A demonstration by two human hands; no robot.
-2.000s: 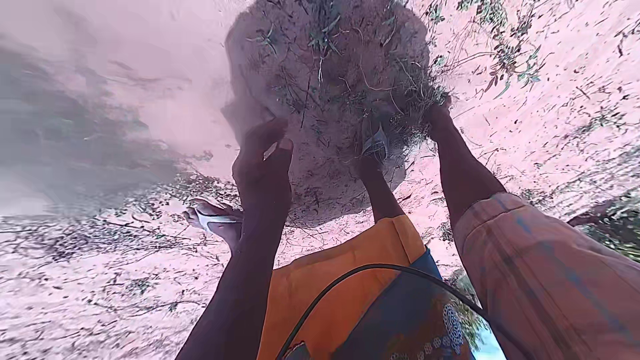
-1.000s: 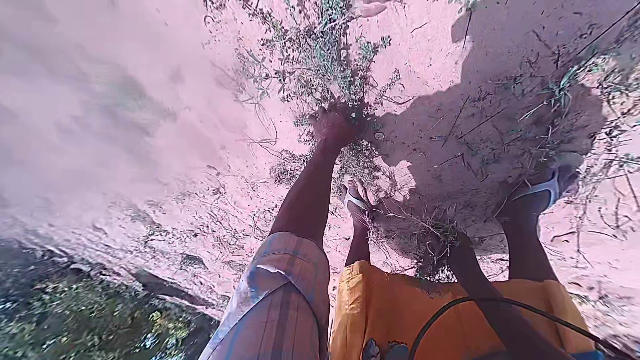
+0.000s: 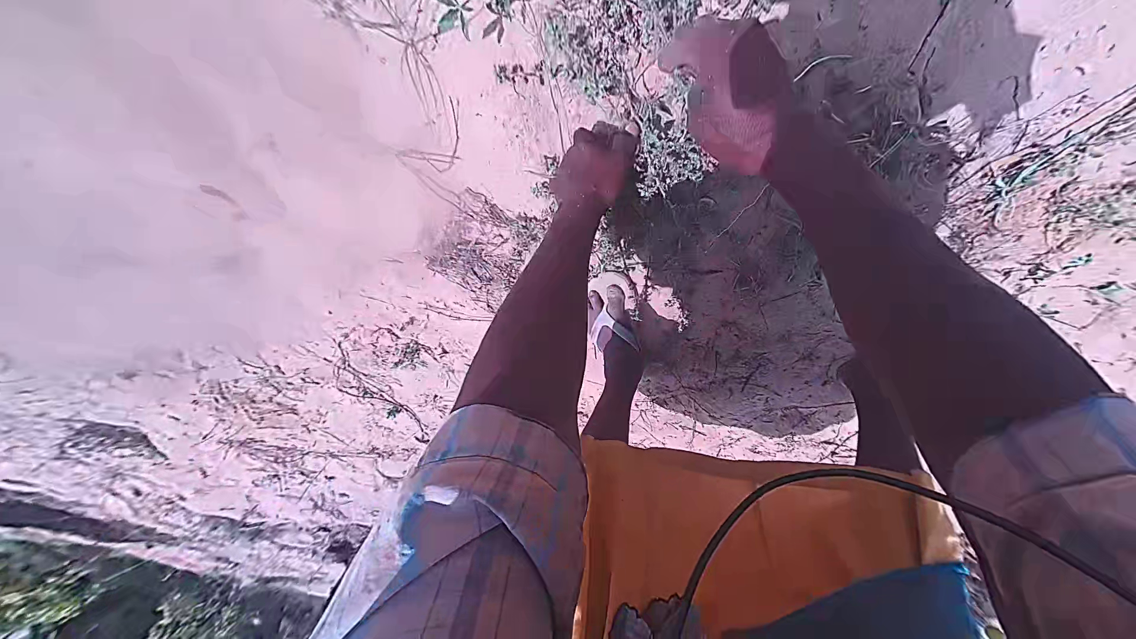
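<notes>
My left hand (image 3: 596, 164) is curled at the edge of a low leafy plant (image 3: 670, 155), its fingers closed around part of the stems. Just right of the plant, my right hand (image 3: 735, 98) is raised over the foliage, blurred, its fingers bent; whether it holds anything is unclear. More small-leaved stems (image 3: 590, 40) spread above both hands. Below my left hand, a foot in a light thong sandal (image 3: 612, 324) stands on sandy ground.
Dry twigs and plant litter (image 3: 364, 373) lie on the pale sand. Shadow covers the ground (image 3: 745, 346) between my forearms. A black cable (image 3: 825, 473) curves across my orange shorts (image 3: 754, 524). Green growth (image 3: 53, 595) shows at the lower left, and grassy weeds (image 3: 1029, 177) stand at the right.
My right hand has risen from low near my legs to beside the leafy plant. My left hand stays at the plants. The view has shifted strongly.
</notes>
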